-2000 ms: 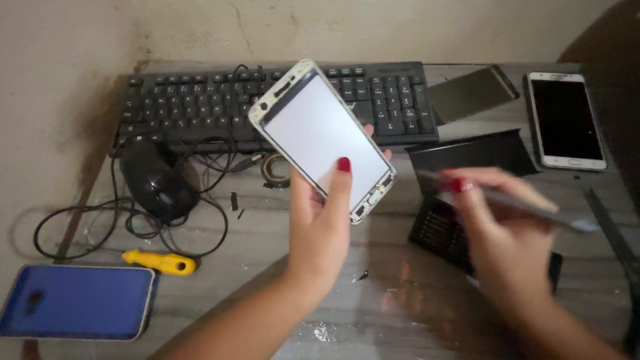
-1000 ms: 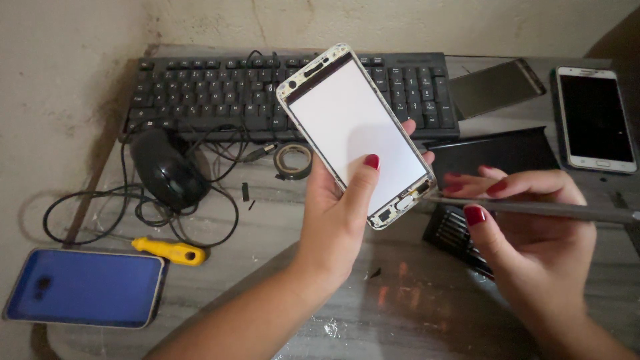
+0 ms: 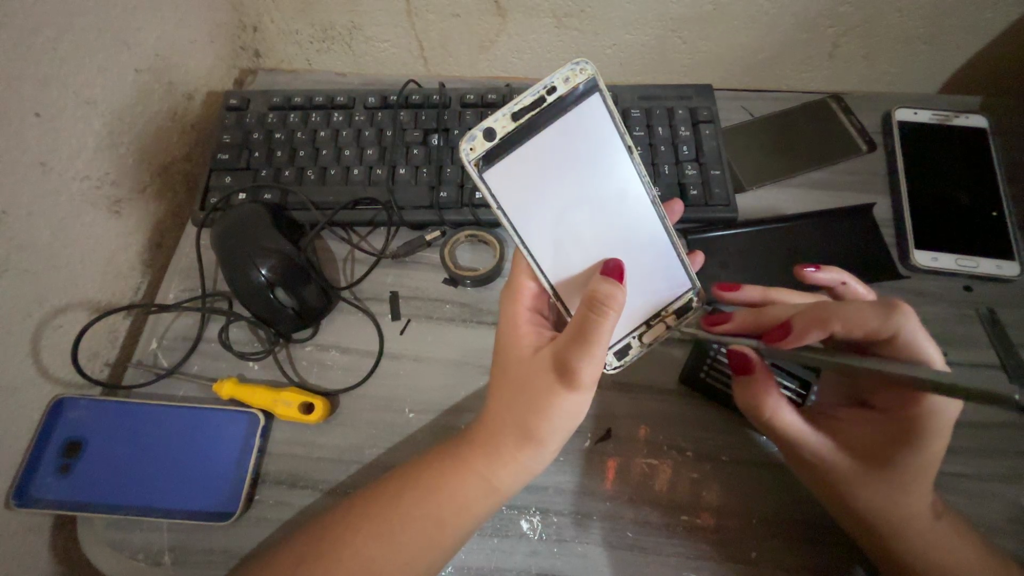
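Observation:
My left hand (image 3: 560,344) holds a phone frame with its white backlight panel (image 3: 588,216) at a tilt above the table, thumb across the panel's lower part. Old whitish residue covers the frame's border. My right hand (image 3: 832,360) grips a thin, flat metal tool (image 3: 872,368) between thumb and fingers, its tip at the frame's lower right corner; whether it touches cannot be told. Beneath the tool and fingers lies a black case with a row of small bits (image 3: 716,372), partly hidden. A black flat panel or cover (image 3: 800,244) rests behind my right fingers.
A black keyboard (image 3: 320,148) lies behind, with a loose phone screen (image 3: 800,142) and a white phone (image 3: 956,192) at right. At left are a wired mouse (image 3: 272,268), a yellow-handled screwdriver (image 3: 272,398) and a blue phone case (image 3: 140,460). A tape roll (image 3: 472,256) sits near the keyboard.
The tool in my right hand was apart from the phone frame two seconds ago; its tip has come to the frame's lower corner. My left hand keeps its hold.

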